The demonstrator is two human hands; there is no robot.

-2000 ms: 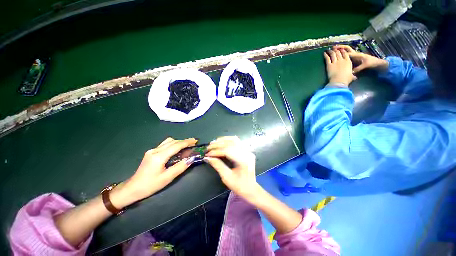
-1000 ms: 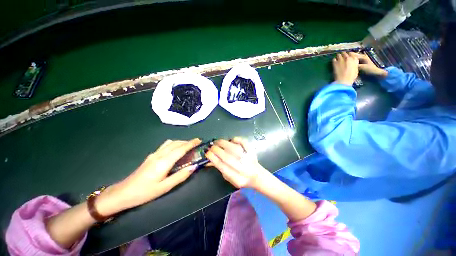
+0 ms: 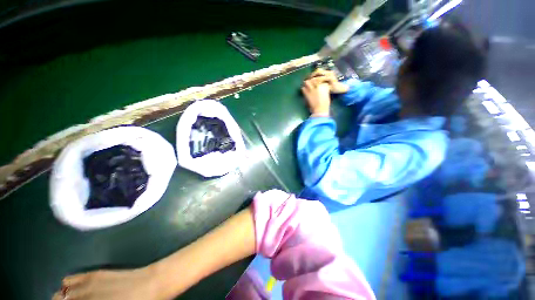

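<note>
My right hand [image 3: 102, 285] is at the lower left, cut off by the bottom edge and slightly blurred. Its fingers are not clearly seen, and I cannot tell whether it holds anything. My left hand is out of the picture. The phone unit seen in the hands earlier is not visible. The larger white bag [image 3: 63, 181] lies on the bench just above my right hand, with a heap of small black parts [image 3: 116, 176] in it. The smaller white bag [image 3: 186, 126] is beside it to the right, holding black and pale parts [image 3: 210, 139].
A thin pen-like stick [image 3: 265, 142] lies right of the bags. A phone unit [image 3: 243, 45] is on the green belt [image 3: 146, 64], beyond the peeling strip [image 3: 132, 110]. A neighbour in blue [image 3: 375, 158] leans on the bench at the right, near clear ribbed trays [image 3: 366, 55].
The view has swung right and closer to the bags. My left hand and the held phone unit have left the picture. My right hand now shows only at the lower left edge.
</note>
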